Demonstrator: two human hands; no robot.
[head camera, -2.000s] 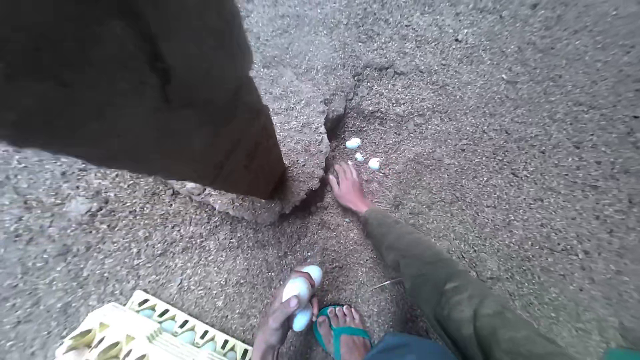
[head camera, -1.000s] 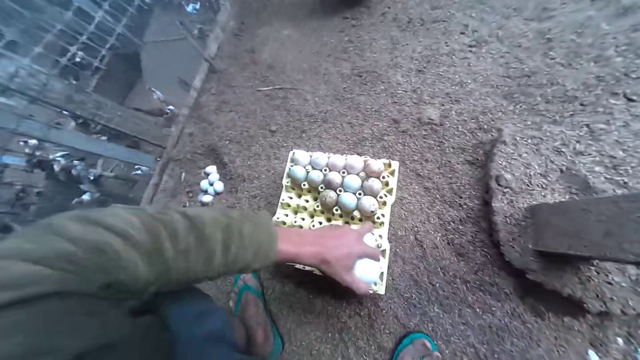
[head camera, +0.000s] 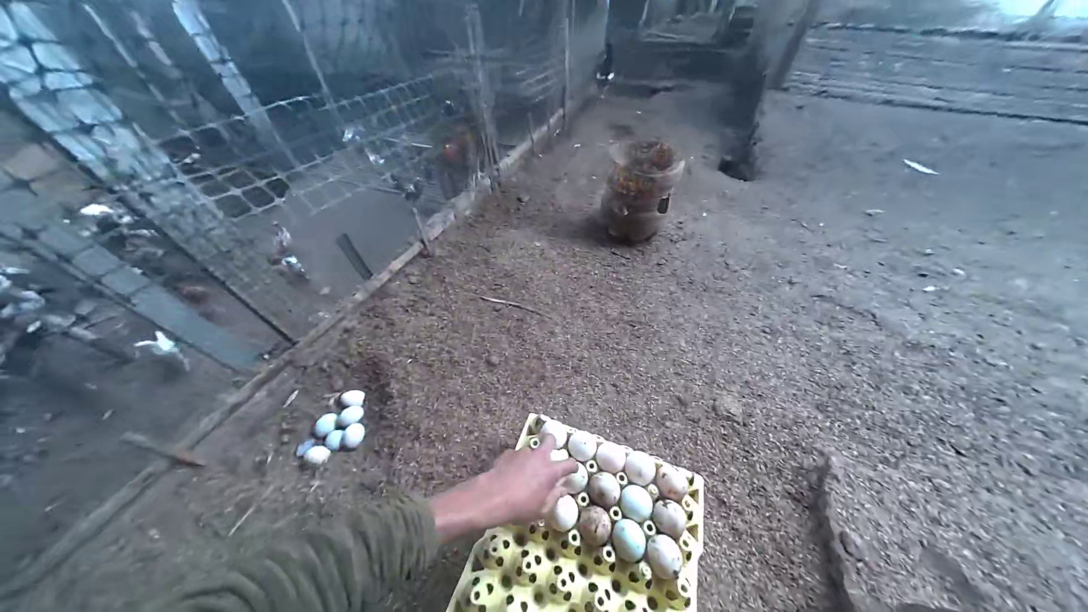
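My left hand (head camera: 527, 484) reaches in from the lower left, in an olive sleeve, over a pale yellow egg tray (head camera: 699, 518). Its fingertips are on either side of a white egg (head camera: 558, 456) at the tray's left side; the hand partly hides that egg. Several whitish, bluish and brown-stained eggs fill the far rows, among them a pale blue egg (head camera: 629, 540). The near rows show bare cups. My right hand is out of view. To the left of the tray, a cluster of several pale eggs (head camera: 353, 435) lies on the ground.
A wire mesh fence (head camera: 340, 144) with a low wooden edge (head camera: 374, 285) runs along the left, with birds behind it. Farther forward stands a round feeder-like container (head camera: 639, 191). A thin stick (head camera: 514, 304) lies on the ground. A raised earth edge (head camera: 837, 527) is at the lower right.
My left hand has moved from the tray's near right part to its far left part. Two seconds ago it held eggs while my right hand reached toward eggs beside a post. The view has swung greatly.
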